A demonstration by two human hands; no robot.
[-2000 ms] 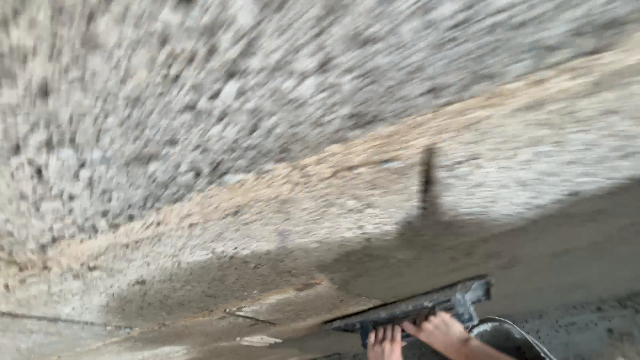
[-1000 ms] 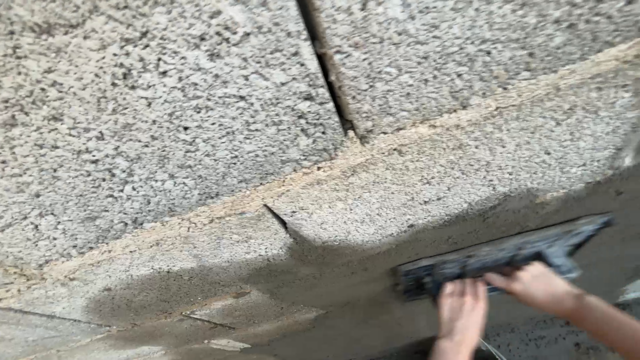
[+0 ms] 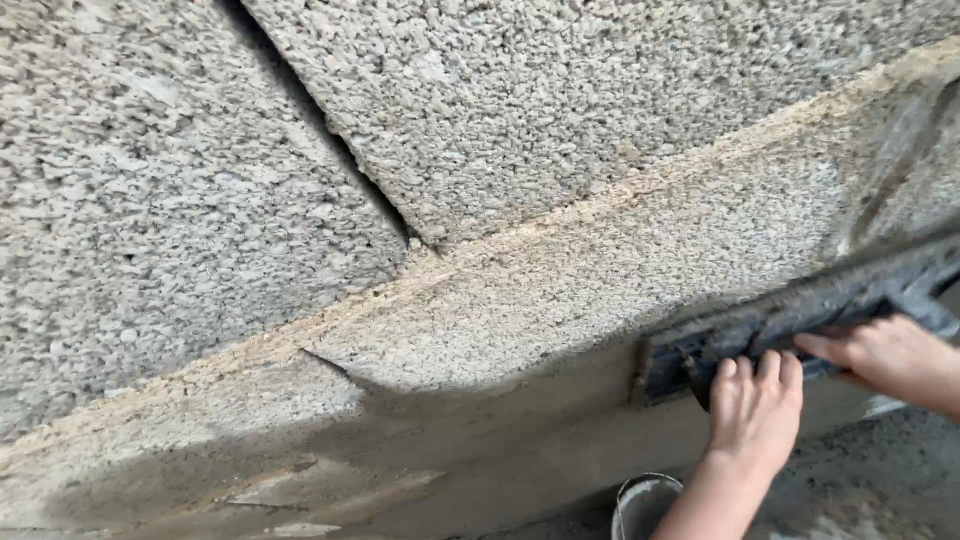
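Both hands hold a long dark plastering float (image 3: 772, 322), its face against a wall of rough concrete blocks (image 3: 540, 97). My left hand (image 3: 754, 412) has its fingers curled over the handle near the float's left end. Farther right, my right hand (image 3: 877, 356) grips the same float, its fingers partly hidden. Beside and below the float, smooth grey wet plaster (image 3: 525, 435) covers the lower part of the wall. The float's right end runs out of view.
A bucket (image 3: 645, 506) with a wire handle stands below the wall, partly behind my left forearm. A dark open joint (image 3: 330, 135) divides the upper blocks. A sandy mortar line (image 3: 525, 229) crosses the wall. The floor (image 3: 870, 480) is grey and stained.
The float, with both hands on it, has moved up and to the right along the wall. Grey plaster now shows where it was. The view has also shifted and come closer.
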